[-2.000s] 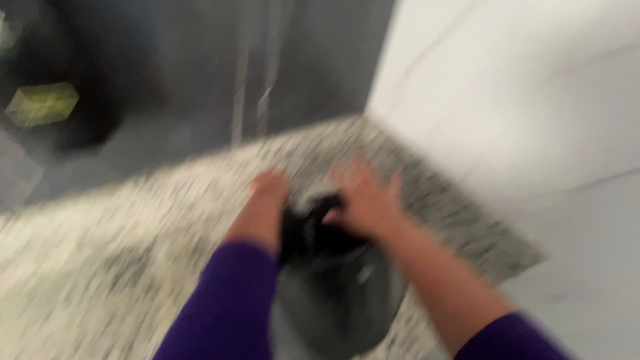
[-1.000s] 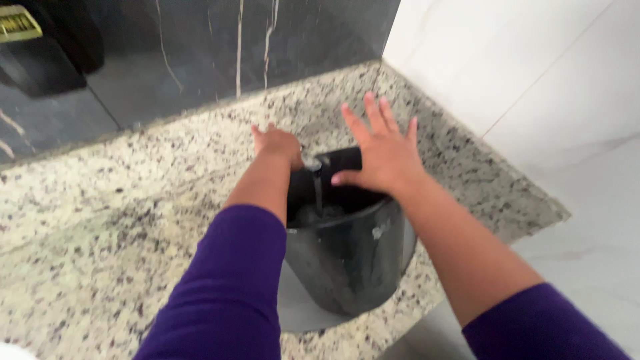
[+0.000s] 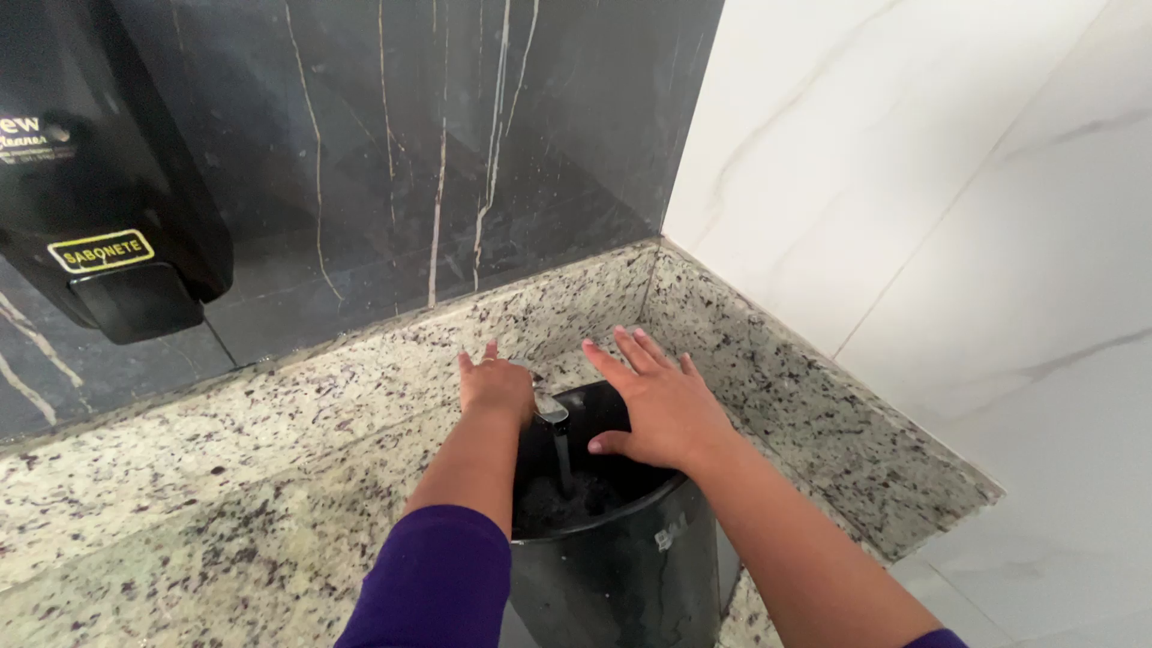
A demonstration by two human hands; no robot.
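Note:
Water runs from a metal faucet (image 3: pixel 551 409) into a black plastic bucket (image 3: pixel 621 576), where the water surface is broken by the stream. My left hand (image 3: pixel 497 389) is at the faucet, on its left side; its fingers are partly hidden, so its hold on the faucet cannot be made out. Over the bucket's right rim is my right hand (image 3: pixel 670 405), palm down with the fingers spread and nothing held in it. The bucket is tilted a little in view, and its base is out of the frame.
A speckled granite countertop (image 3: pixel 225 549) with a raised backsplash runs into the corner. Dark veined tile (image 3: pixel 576 135) covers the back wall, and white marble-look tile (image 3: pixel 900 180) the right one. A black soap dispenser (image 3: pixel 135 301) hangs at the upper left.
The view has shifted and become sharp. Both hands remain by the faucet and the bucket, and the water stream shows one second ago as well as now.

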